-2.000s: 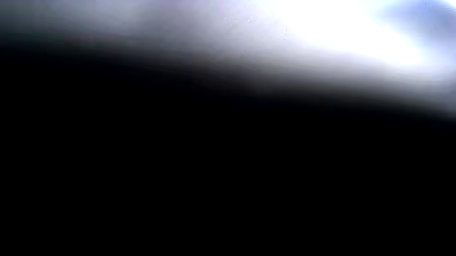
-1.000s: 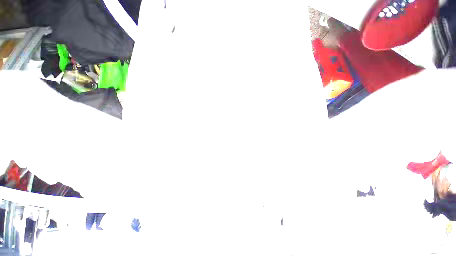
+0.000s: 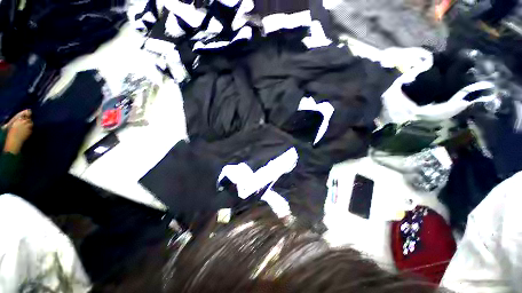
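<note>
A black garment (image 3: 246, 97) lies spread and rumpled in front of me. A white collar or cuff piece (image 3: 260, 174) lies on its near part, bent and folded. Another white trim piece (image 3: 326, 114) shows farther up on the black cloth. Dark hair covers the bottom middle of the view. White sleeves show at the lower left and lower right. Neither my left hand nor my right hand can be made out.
A red dish (image 3: 423, 246) with small shiny pieces and a black phone (image 3: 361, 196) are at right. Another phone (image 3: 102, 147) and a tray with a red item (image 3: 112, 117) are at left. Black-and-white garments (image 3: 194, 23) lie ahead. Another person's hand (image 3: 20, 129) is far left.
The view was dark and blurred, then mostly washed-out white with a red dish at upper right. Now the table and garments show, and the dish is at lower right.
</note>
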